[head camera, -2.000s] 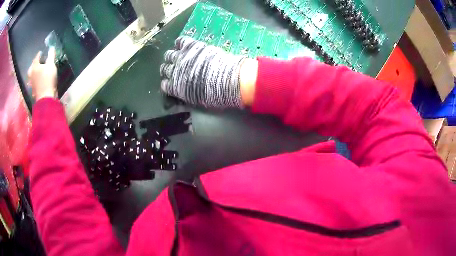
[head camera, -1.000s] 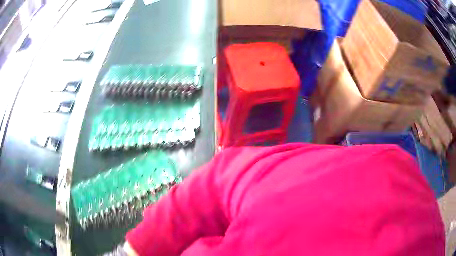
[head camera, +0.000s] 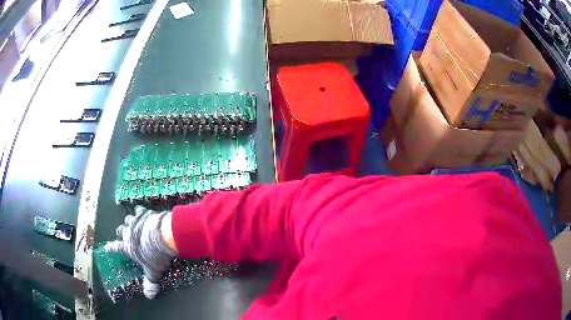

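My right hand (head camera: 147, 240), in a grey-and-white striped glove with pale fingertips, lies over the nearest row of green circuit boards (head camera: 116, 269). Its fingers are spread across the boards; whether they grip them is not clear. A second row of boards (head camera: 188, 165) lies just beyond it, with silvery parts along its near edge. A third row (head camera: 194, 107) lies farther off, with a dense line of parts along its near edge. My left hand is not in view.
A pale rail (head camera: 106, 134) separates the tabletop from the belt (head camera: 31, 156). Small black parts (head camera: 83, 115), some with green boards (head camera: 54, 227), are spaced along the belt. A red plastic stool (head camera: 322, 94), cardboard boxes (head camera: 432, 140) and a blue crate (head camera: 532, 200) stand at right.
The view has swung right since the oldest frame; the loose black pile and my left hand are out of sight. Since one second ago, my gloved right hand has come into view over the nearest boards.
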